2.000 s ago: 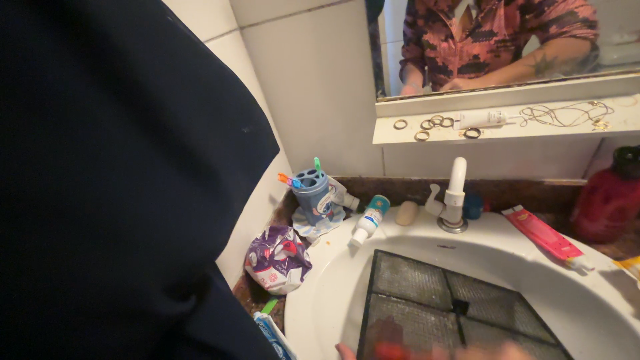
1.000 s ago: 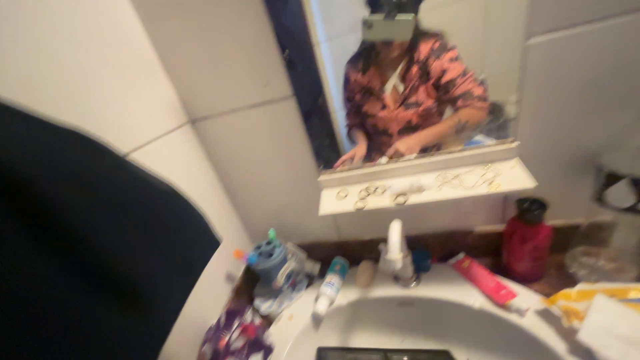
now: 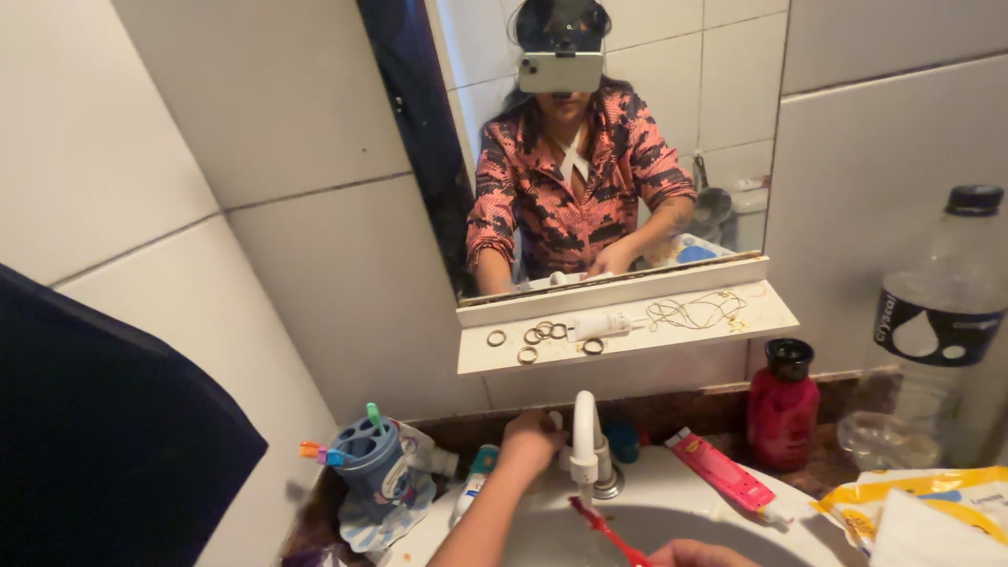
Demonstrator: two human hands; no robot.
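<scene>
My left hand (image 3: 535, 441) is at the handle on the left side of the white faucet (image 3: 585, 441); its fingers are curled there. Low in the view, my right hand (image 3: 701, 554) holds a red toothbrush (image 3: 610, 535), whose dark bristled head lies just under the spout, where water seems to run. Below them is the white sink basin (image 3: 543, 535). A white and teal tube (image 3: 476, 484) lies beside my left forearm. The dark mesh filter panel of the earlier frames cannot be seen here.
A blue toothbrush cup (image 3: 378, 465) stands at left. At right are a pink tube (image 3: 724, 476), a red bottle (image 3: 783, 409), a clear plastic bottle (image 3: 937, 346) and a yellow packet (image 3: 858, 504). Rings and a chain lie on the white shelf (image 3: 504, 360) under the mirror (image 3: 583, 157).
My left hand has come into view at the faucet handle, and my right hand with the red toothbrush is under the spout. The dark mesh panel has left the view, which has tilted up.
</scene>
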